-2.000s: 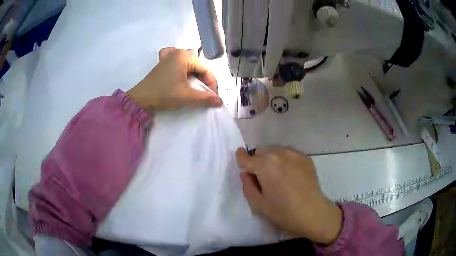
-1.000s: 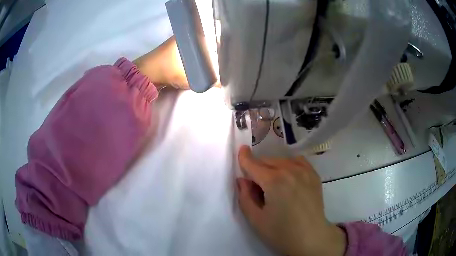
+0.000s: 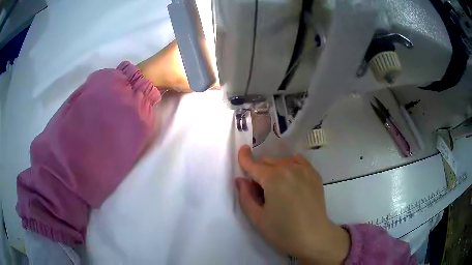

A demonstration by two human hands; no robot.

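Observation:
White fabric [image 3: 171, 191] covers the left and front of the sewing table, its right edge running under the presser foot [image 3: 241, 120]. My right hand [image 3: 290, 202] holds that edge between thumb and index finger just in front of the foot. My left hand [image 3: 168, 67] lies on the fabric at the left of the machine head; its fingers are hidden behind the grey lamp stick [image 3: 193, 52] and glare, so its grip does not show.
The white machine head [image 3: 274, 46] stands over the foot. Pink-handled snips [image 3: 394, 132] and a thin pale tool [image 3: 412, 127] lie on the bed at right. A printed ruler [image 3: 414, 204] runs along the front edge. A tagged bundle [image 3: 446, 155] is at far right.
The view has moved closer to the machine head. My left hand has gone from in front of the lamp to behind it. My right hand has moved up the fabric edge, nearer the foot.

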